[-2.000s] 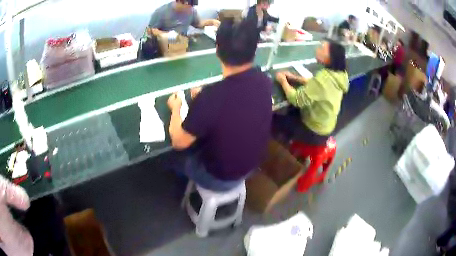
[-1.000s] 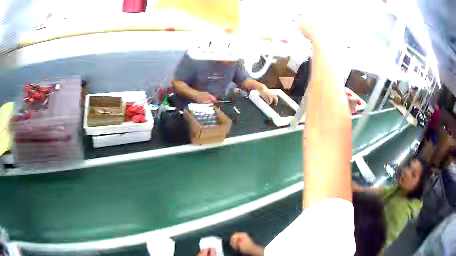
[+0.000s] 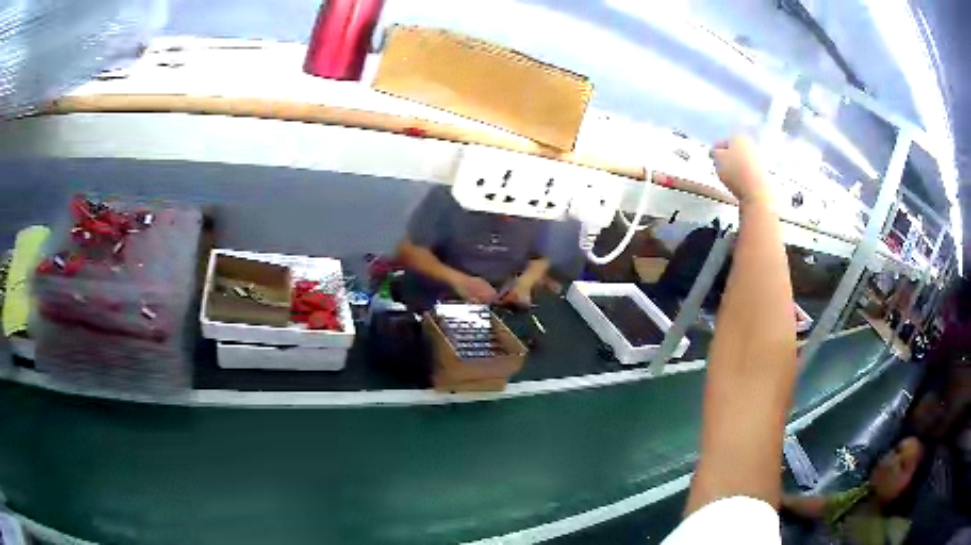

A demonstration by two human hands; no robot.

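Note:
My right hand [image 3: 738, 168] is raised at the end of a bare forearm with a white sleeve, at the upper right by the high shelf. Its fingers look curled. It is small and washed out by glare, so I cannot tell if it holds anything. My left hand is not in view. The high white shelf [image 3: 245, 136] with a wooden front edge runs across the view. A flat tan carton [image 3: 484, 87] and a red cylinder [image 3: 344, 37] stand on it. A white power strip [image 3: 516, 192] hangs below its edge.
A green conveyor [image 3: 319, 468] crosses below. Beyond it a seated person [image 3: 484, 250] works behind a small carton [image 3: 474, 373] of metallic parts. White trays [image 3: 282, 354] with red parts and a plastic-wrapped stack [image 3: 117, 319] stand left. A slanted metal post [image 3: 868, 234] is near my forearm.
The view has swung left and up from the seated workers to the shelf. My raised right arm has come into view, and now sits further right with its hand more visible. The hand at the lower left is gone.

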